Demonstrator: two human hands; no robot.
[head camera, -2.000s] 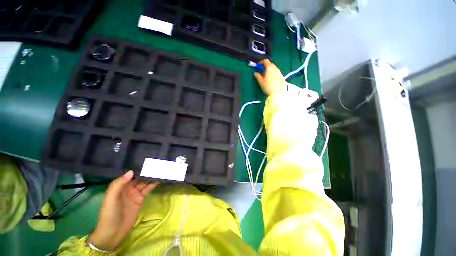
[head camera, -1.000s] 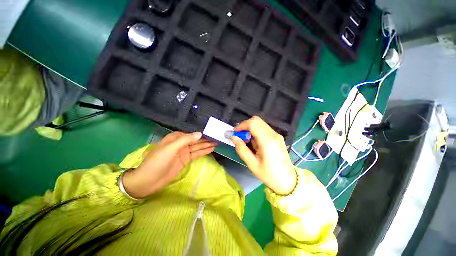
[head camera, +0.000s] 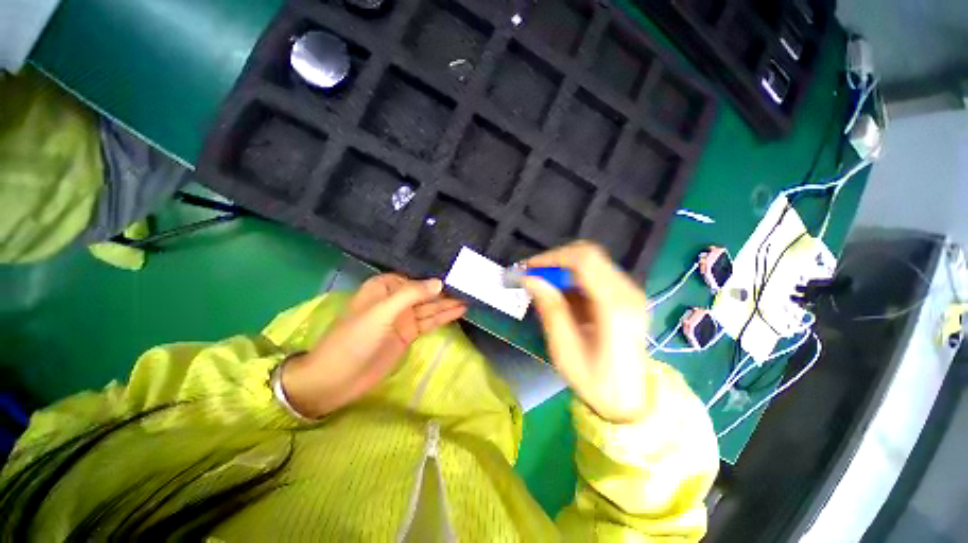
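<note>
A black foam tray (head camera: 494, 136) with square pockets lies in front of me, its front edge near my body. A white paper label (head camera: 487, 282) is on that edge. My right hand (head camera: 594, 318) holds a blue-tipped marker pen (head camera: 550, 278) between thumb and fingers, its grey end at the label's right part. My left hand (head camera: 372, 334) is palm up at the tray's front edge, its thumb by the label's left end, fingers half spread. A round-looking shiny watch unit (head camera: 320, 59) sits in a left pocket. Small clear film scraps (head camera: 402, 197) lie in a front pocket.
Another foam tray (head camera: 732, 53) with watch units stands at the back right. A white power strip (head camera: 766, 278) with tangled cables lies at right, with two pinkish watches on charge (head camera: 699, 328) beside it. Another person's sleeve (head camera: 48, 180) shows at left.
My right hand has brought the blue-tipped pen from the bench at right to the label. My left hand has stayed at the tray's front edge. The view has turned and come closer.
</note>
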